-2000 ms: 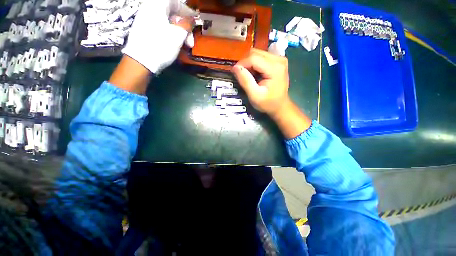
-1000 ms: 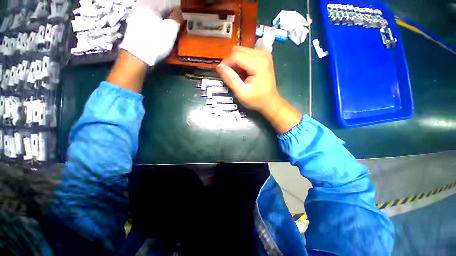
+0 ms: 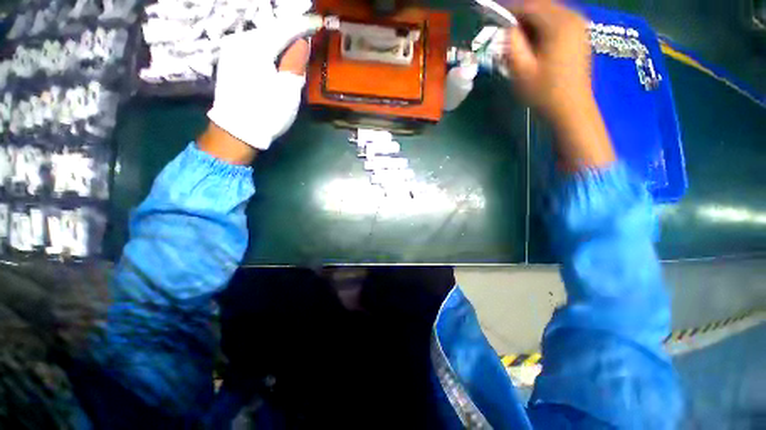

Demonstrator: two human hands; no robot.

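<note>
The orange press base (image 3: 374, 102) is at the top centre, with a silvery-white fixture (image 3: 378, 44) on it. My gloved left hand (image 3: 262, 80) is left of the base, a fingertip reaching its upper left corner beside a tiny white piece; whether it grips this is unclear. My bare right hand (image 3: 550, 59) is raised and blurred at the upper right, beyond the whitish bottle (image 3: 459, 84). A white curved thing shows near its fingers; its grip cannot be made out. White plastic parts (image 3: 382, 155) lie on the green mat below the base.
A blue tray (image 3: 672, 159) on the right, partly behind my right arm, holds rows of assemblies at its far end. A heap of white parts (image 3: 181, 42) is at the upper left. Pocketed trays of white parts (image 3: 55, 172) fill the far left. The mat's front edge crosses below.
My right hand has moved from in front of the base to the upper right, uncovering the bottle. My left hand's fingers have changed pose by the base's left edge. The view has shifted slightly.
</note>
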